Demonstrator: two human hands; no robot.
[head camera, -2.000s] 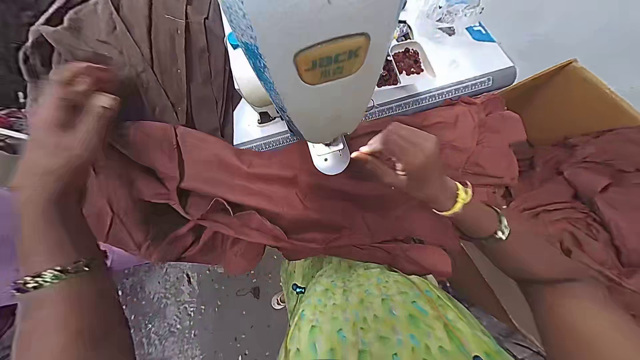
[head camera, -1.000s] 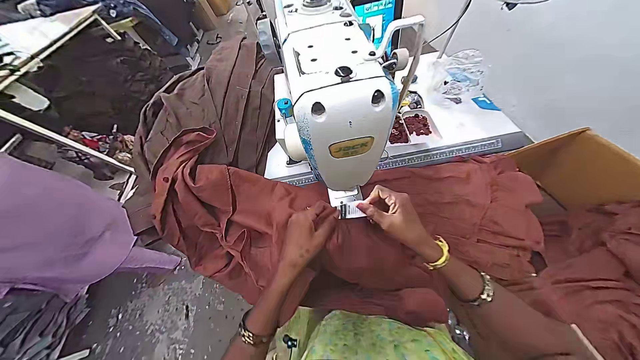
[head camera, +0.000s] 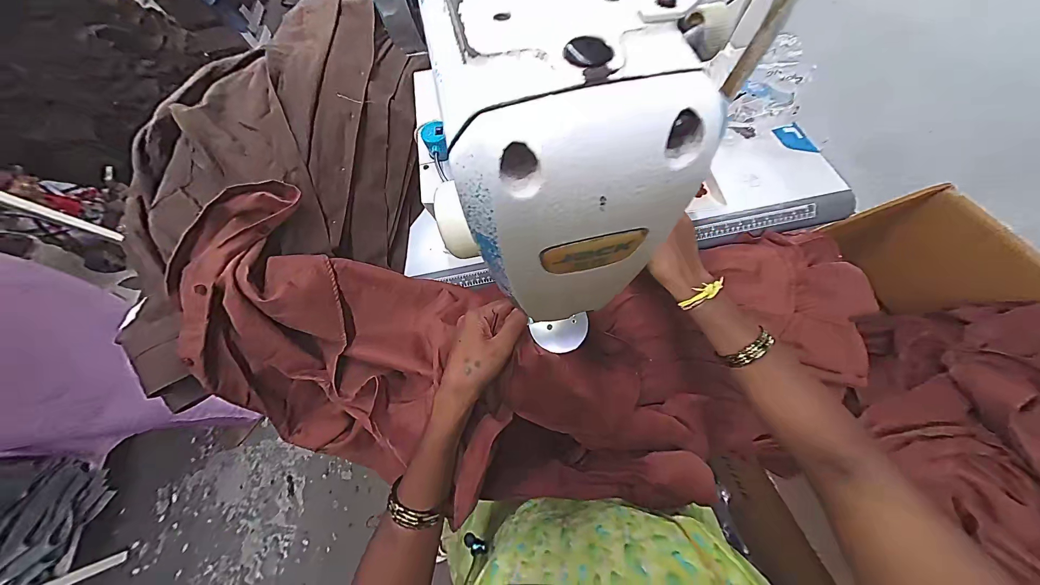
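Note:
A white Jack sewing machine [head camera: 601,187] stands in the middle, its head over a rust-red garment [head camera: 390,317] that spreads across the machine bed and my lap. My left hand [head camera: 483,345] pinches the garment's fabric just left of the round white presser area [head camera: 559,331]. My right hand [head camera: 678,256] reaches behind the right side of the machine head; its fingers are hidden, so what they hold does not show. The needle is also out of sight behind the head.
Brown cloth [head camera: 276,122] lies heaped at the left of the machine. A cardboard box [head camera: 934,244] with more rust-red cloth [head camera: 959,398] stands at the right. Purple cloth [head camera: 89,349] hangs at the far left. Clear plastic wrapping [head camera: 772,81] lies on the machine table [head camera: 764,175].
One second ago both hands were at a small label in front of the machine head. My right hand has since moved behind the head's right side. The view is now closer to the machine.

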